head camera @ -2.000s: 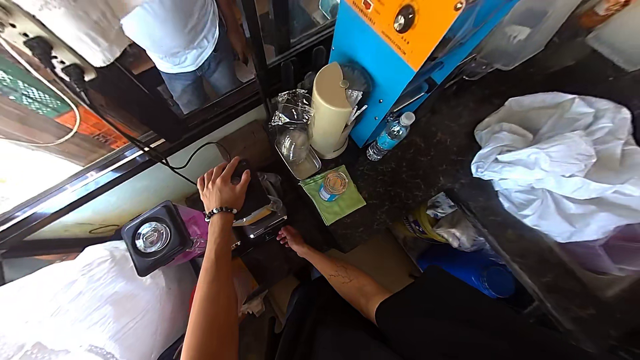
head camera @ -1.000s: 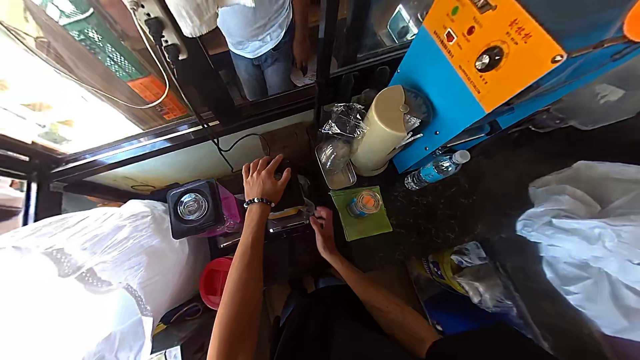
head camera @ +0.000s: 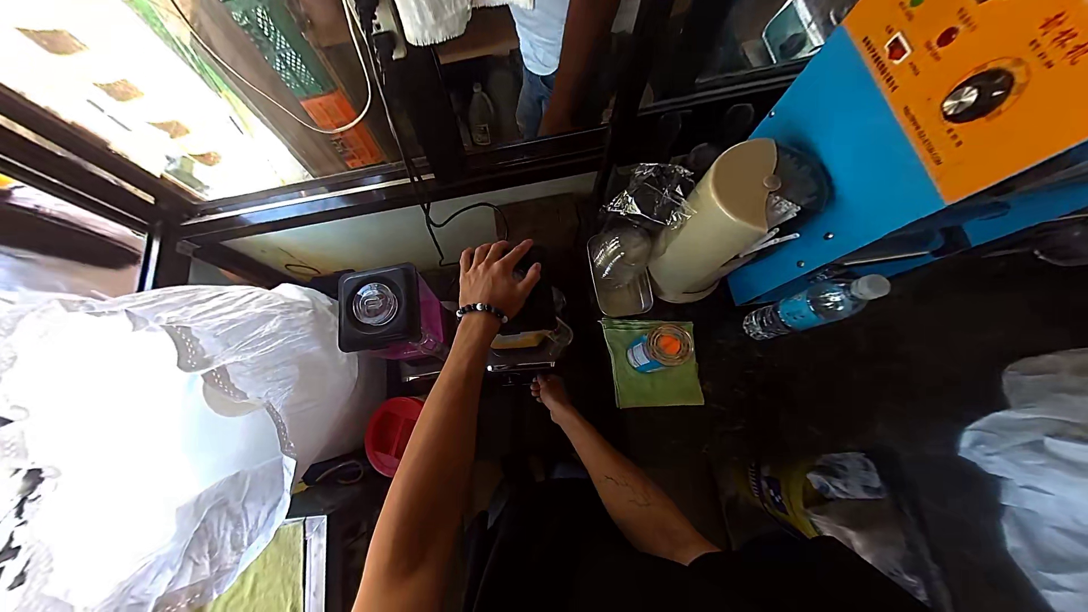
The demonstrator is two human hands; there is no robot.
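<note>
My left hand (head camera: 497, 279), with a beaded bracelet at the wrist, presses with spread fingers on the dark lid of a blender (head camera: 531, 319). The clear jar under the lid shows something yellow inside. My right hand (head camera: 551, 393) is at the front of the blender's base, its fingers curled near the control; whether they grip it cannot be made out. Left of my left hand stands another blender with a black square lid (head camera: 378, 308) and a pink jar. A tin can with an orange center (head camera: 667, 346) lies on a green cloth (head camera: 656, 387) to the right.
A cream cup dispenser (head camera: 710, 225) and a metal tray (head camera: 625, 299) stand behind the cloth. Farther right are a water bottle (head camera: 807, 308), a blue and orange machine (head camera: 858, 161) and white plastic (head camera: 1033, 442). A white bag (head camera: 314, 365) and a red container (head camera: 393, 433) are at left. A person stands beyond the window.
The view has swung, showing more of the left side. My left hand stays on the blender lid and my right hand stays near the base.
</note>
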